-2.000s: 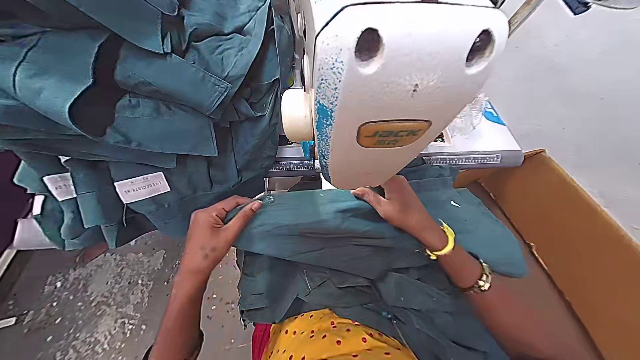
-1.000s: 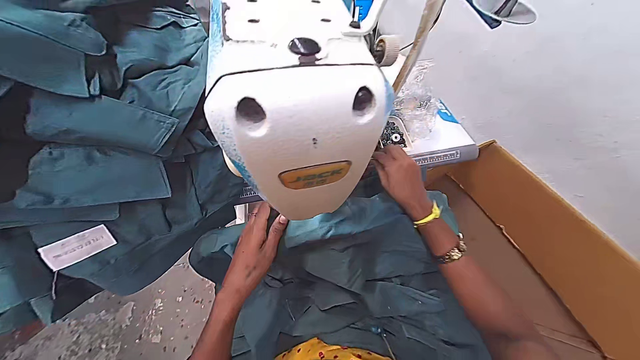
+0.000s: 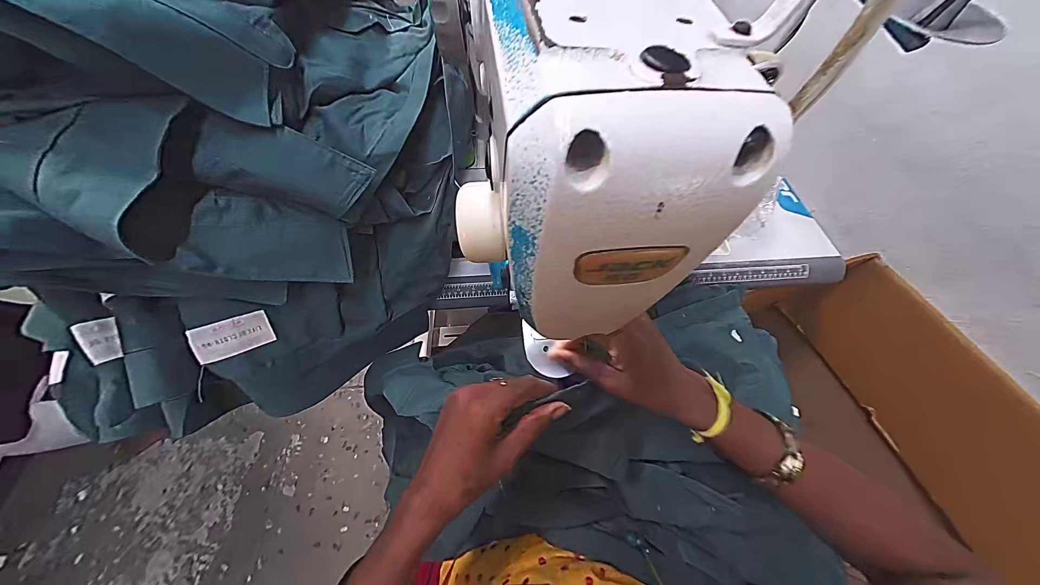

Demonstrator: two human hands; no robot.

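Note:
A white Jack sewing machine head (image 3: pixel 642 195) fills the upper middle, its needle area mostly hidden behind it. Below it a dark green garment (image 3: pixel 601 479) is bunched over the machine bed and my lap. My left hand (image 3: pixel 487 426) pinches a folded edge of the garment between thumb and fingers, just below the white guard (image 3: pixel 544 353). My right hand (image 3: pixel 630 366), with a yellow band and a watch on its wrist, is up close to the guard, right of it; its fingertips are blurred and partly under the machine head, so their hold cannot be told.
Dark green garments (image 3: pixel 268 187) with white labels are heaped at the left. A cardboard box wall (image 3: pixel 934 390) stands at the right, beside the machine bed with its printed ruler (image 3: pixel 756 275). A thread-strewn floor (image 3: pixel 203 496) shows at the lower left.
My right hand has come back from the small items on the machine bed at the right to the guard. My left hand now pinches a fold of the garment. The view has shifted.

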